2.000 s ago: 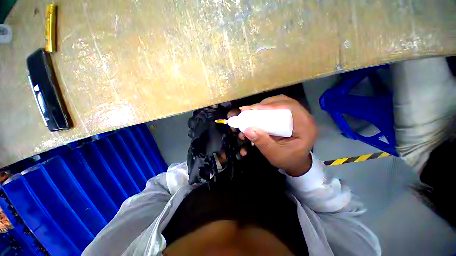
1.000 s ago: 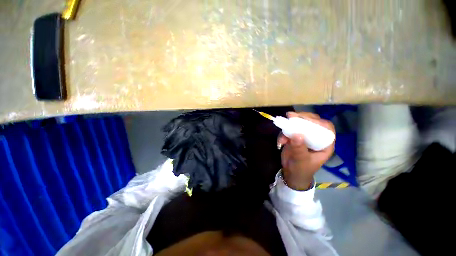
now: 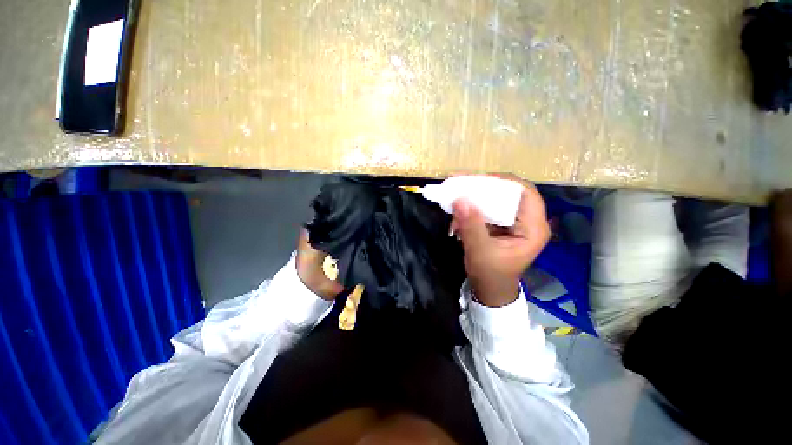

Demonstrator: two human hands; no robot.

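Observation:
The black workpiece (image 3: 382, 248) of shiny overlapping strips is over my lap, just below the table edge. Tan end pieces (image 3: 351, 308) stick out at its lower left. My left hand (image 3: 317, 268) holds the workpiece from its left side; the fingers are mostly hidden behind the strips. My right hand (image 3: 508, 235) is shut on the white glue bottle (image 3: 486, 197), held nearly level. Its yellow-orange nozzle points left, at the top of the workpiece. Whether the tip touches the strips cannot be told.
The glue-stained tan table (image 3: 434, 96) spans the top. A smartphone (image 3: 94, 96) lies at its left, a black bundle (image 3: 769, 56) at its right edge. Blue ribbed plastic (image 3: 95, 295) is at left, a blue stool (image 3: 564, 269) at right. A person in light trousers (image 3: 641, 261) sits at right.
The bottle has moved left, its nozzle now over the workpiece. The workpiece has turned, showing tan pieces, and my left hand shows beside it. The view has shifted; the black bundle at right is now visible.

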